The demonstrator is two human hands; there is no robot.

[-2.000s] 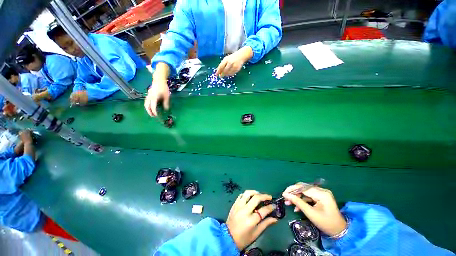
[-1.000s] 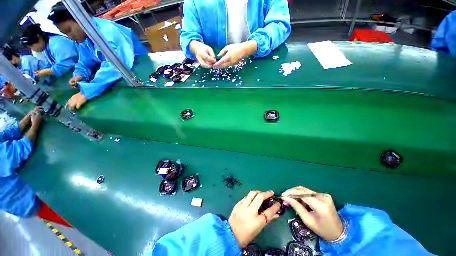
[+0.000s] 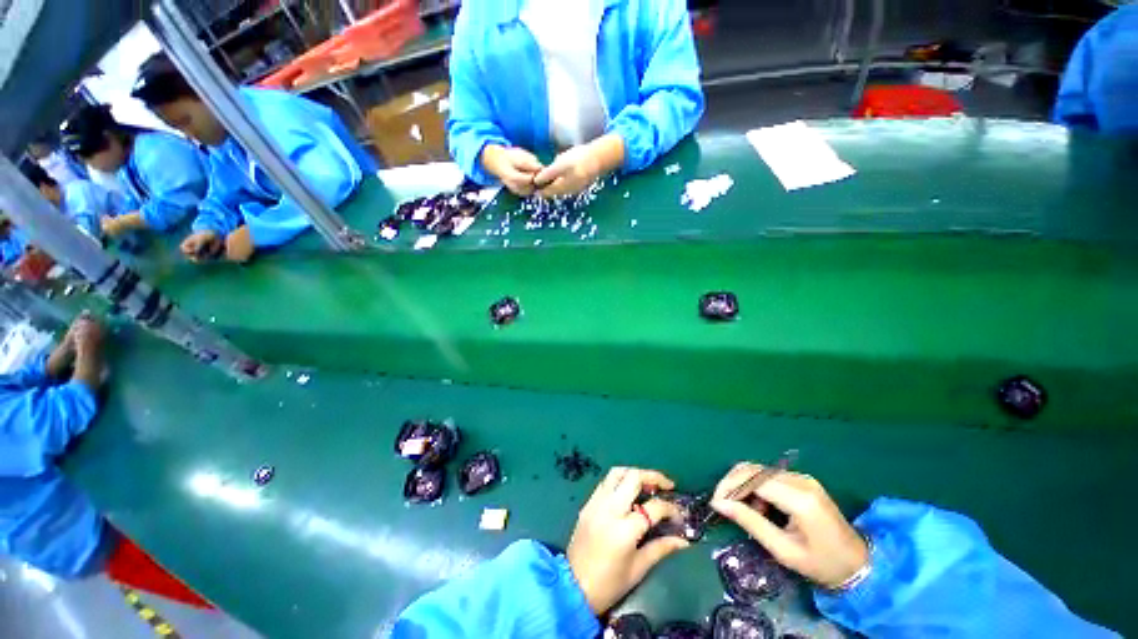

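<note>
My left hand (image 3: pixel 620 537) holds a black device housing (image 3: pixel 685 514) between thumb and fingers, just above the bench. My right hand (image 3: pixel 792 524) holds thin tweezers (image 3: pixel 761 477), their tip end at the housing's right side. The housing is partly hidden by my fingers. A small heap of tiny black parts (image 3: pixel 575 464) lies on the bench to the left, above my left hand. More black housings (image 3: pixel 750 572) lie by my right wrist and at the bottom edge. Several housings (image 3: pixel 479 472) are grouped farther left, near a pale square piece (image 3: pixel 493 518).
The green belt (image 3: pixel 849 337) crosses ahead with spaced black housings (image 3: pixel 719 306). Opposite, a person in a blue smock (image 3: pixel 568 87) works over scattered white bits, beside white pieces (image 3: pixel 708 190) and a white sheet (image 3: pixel 799 155). More people and a metal post (image 3: pixel 137 300) are at left.
The housings on the belt have moved right. The person opposite has drawn both hands back from the belt. My hands stay at the same housing; the tweezers' angle has changed slightly.
</note>
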